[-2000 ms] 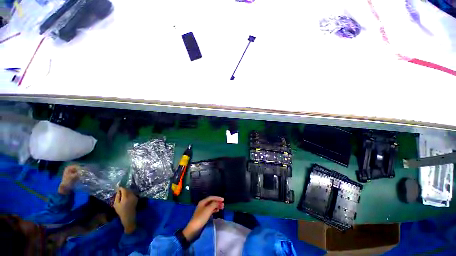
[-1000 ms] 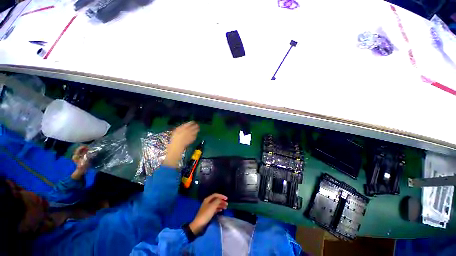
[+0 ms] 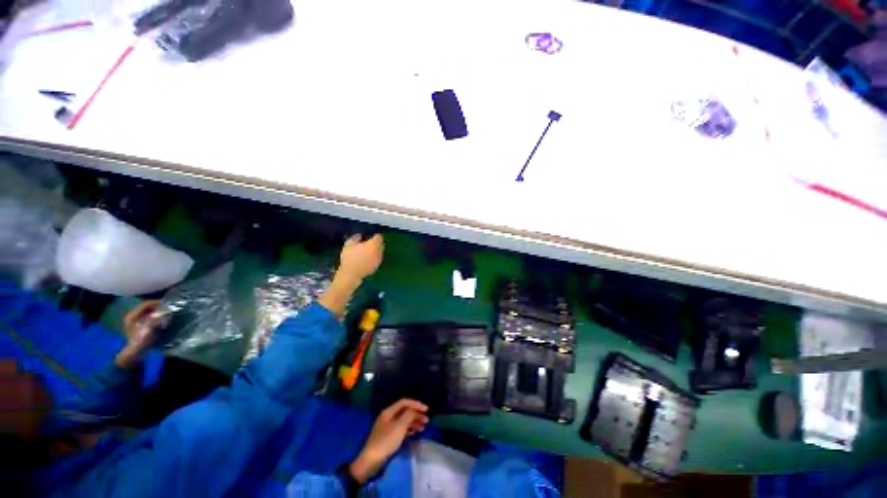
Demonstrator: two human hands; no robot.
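Note:
My left hand [image 3: 394, 428], with a dark wristband, is at the bench's near edge by the front of a flat black housing [image 3: 433, 368]. Its fingers are loosely curled and apart, with nothing clear in them. My right hand is out of view. A black ribbed part [image 3: 535, 355] stands just right of the housing. Another black tray-like part [image 3: 642, 413] lies tilted further right. A yellow-orange tool [image 3: 360, 350] lies left of the housing. A small white slip [image 3: 464, 284] lies behind it.
A neighbour's sleeved arm [image 3: 282, 355] reaches across crinkled clear bags [image 3: 277, 302]; that person's other hand [image 3: 143, 323] is at a clear bag. A white bulging bag [image 3: 117, 255] is far left. The raised shelf's edge [image 3: 389, 226] overhangs the bench. More black parts [image 3: 727, 348] lie right.
The view has shifted. The neighbour's hand has moved from near the bench edge to the back, under the shelf edge. My left hand stays by the flat black housing.

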